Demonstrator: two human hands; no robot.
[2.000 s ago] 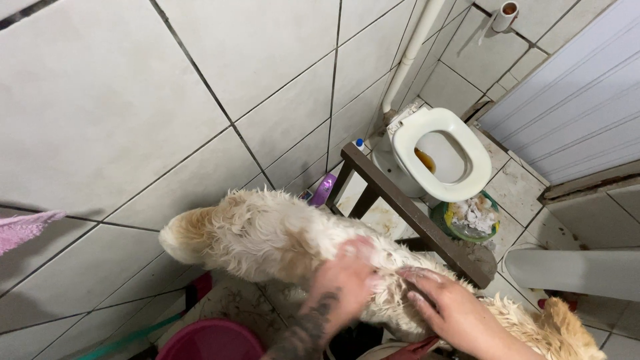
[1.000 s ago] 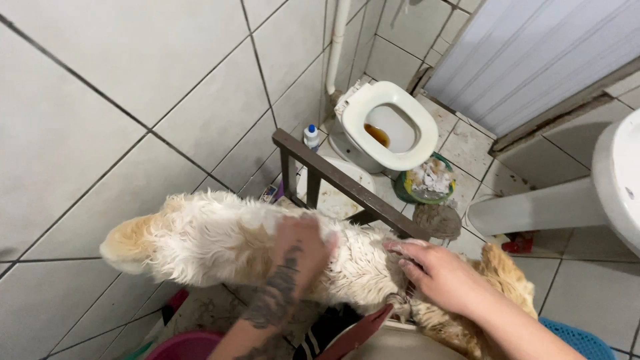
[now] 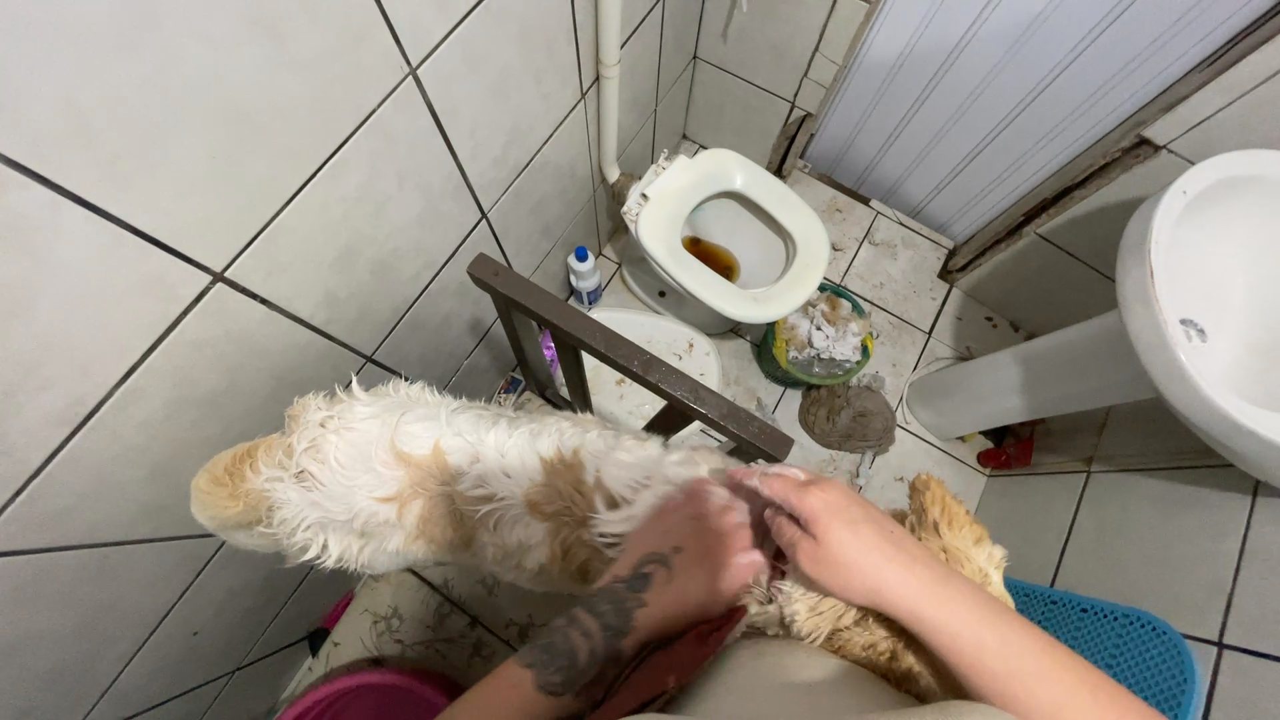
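Observation:
A dog with wet, soapy-looking white and tan fur (image 3: 500, 480) stretches across the lower part of the view, its rump to the left and a tan, curly-furred end at the lower right. My left hand (image 3: 700, 550), below a tattooed forearm, presses into the fur with fingers bent. Touching it on the right, my right hand (image 3: 815, 530) lies on the fur, with whitish residue on its fingers. Between the hands the fingertips are partly hidden. A strip of red fabric (image 3: 670, 665) shows under my left wrist.
Beyond the dog stands a brown frame (image 3: 640, 355). Behind it are a toilet (image 3: 815, 235), a bottle with a blue cap (image 3: 584, 277), a green basket of paper (image 3: 775, 365) and a grey rag (image 3: 848, 418). A washbasin (image 3: 1150, 260) and blue plastic basket (image 3: 1110, 640) are at right; a magenta tub (image 3: 370, 695) lies lower left.
My left hand has moved right along the dog's back, from apart from my right hand to against it. The view has shifted, bringing the washbasin and blue basket in.

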